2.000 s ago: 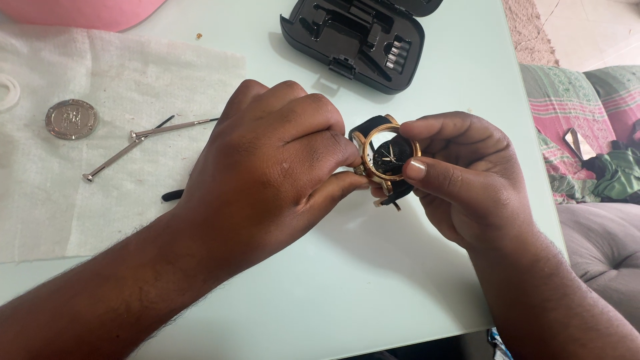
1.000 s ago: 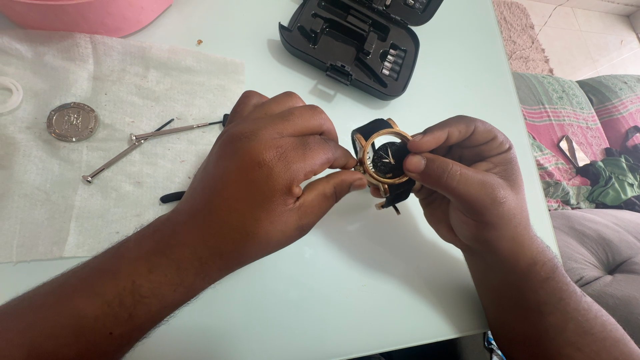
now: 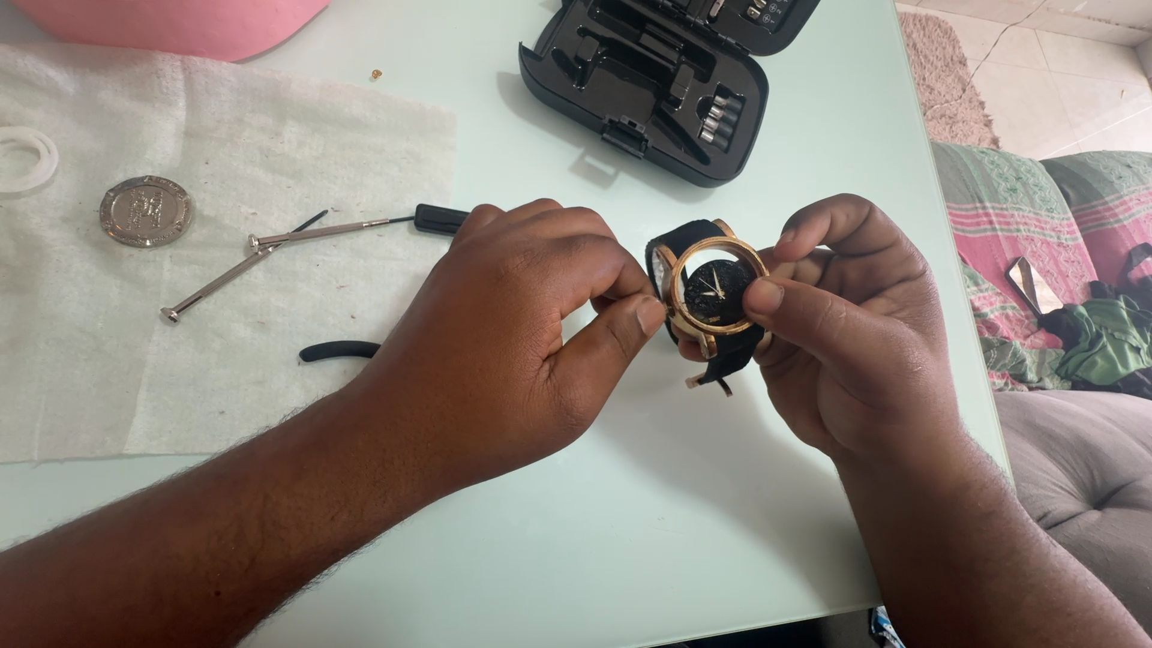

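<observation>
A gold-toned wristwatch case on a black strap is held up over the table. Its black dial with gold hands sits low in the case, and a light gap shows above it. My right hand grips the case by its right rim between thumb and fingers. At the left side of the case, the thumb and forefinger of my left hand are pinched together; whether they hold the crown or another small part is hidden.
Two small screwdrivers and a round metal case back lie on a white cloth, beside white rings. Behind the hands is an open black tool case. A black curved handle is partly covered by my left arm.
</observation>
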